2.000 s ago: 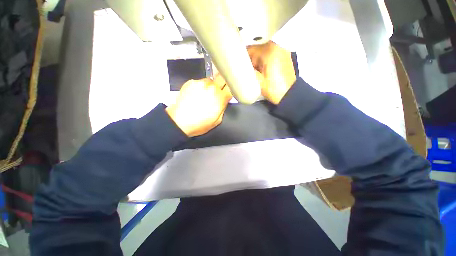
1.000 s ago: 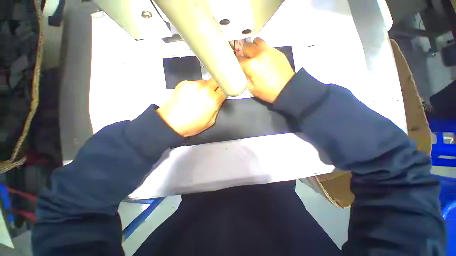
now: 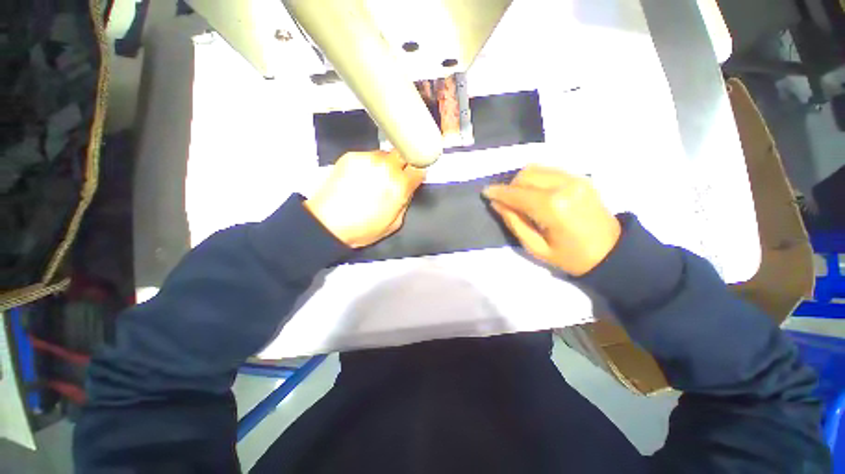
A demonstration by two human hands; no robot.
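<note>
A black fabric strip lies under the work clamp, which has a reddish-orange centre. A wider black strip or stack of strips lies in front of it on the white work sheet. My left hand rests over the left part of the front strip, fingers curled near the tip of the machine arm; what its fingertips hold is hidden. My right hand is over the right part of the front strip, thumb and index finger together at its upper edge; I cannot tell if they pinch anything.
The cream sewing machine arm hangs over the middle of the sheet. An open carton of dark pieces stands at the left. A brown carton is at the lower right, with a cardboard flap behind it. Blue crates are at the far right.
My right hand has moved from beside the clamp back and right onto the front strip, uncovering the clamp and the rear strip's right part. My left hand has stayed near the arm tip.
</note>
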